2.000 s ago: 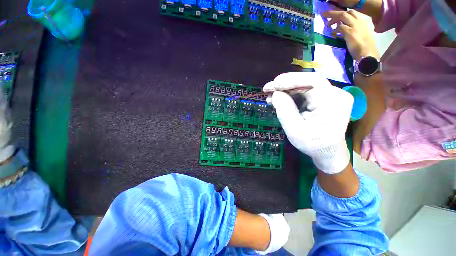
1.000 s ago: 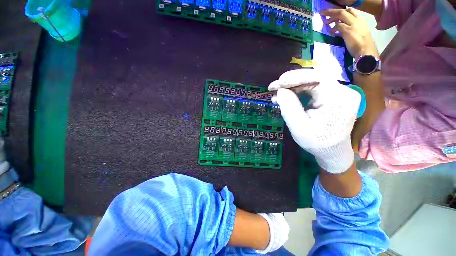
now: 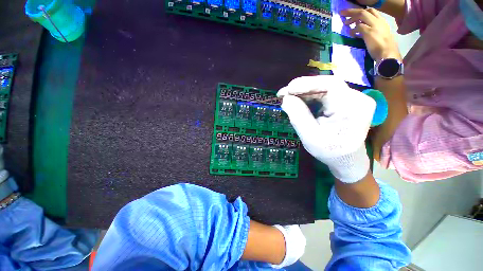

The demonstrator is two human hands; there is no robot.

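Note:
A green display board panel lies flat on the black mat, with two rows of small boards and figure-8 digits. Blue glow shows below the upper digit row. My right hand, in a white knit glove, pinches a thin brown-red brush like a pen over the panel's upper right part. The glove covers the upper right corner, and the brush tip is too fine to make out clearly over the upper digits. My left hand, in a white glove, is at the bottom beyond the mat's near edge; its fingers are hidden.
Relay board panels lie at the far side. A turquoise cup is partly behind my right hand; another cup with a stick is at far left. Yellow tape and paper slips lie at right, beside a person in pink.
My right hand has shifted a little left since one second ago, still holding the brush. The neighbour's gloved hand has left the left edge since two seconds ago. The panel is practically still.

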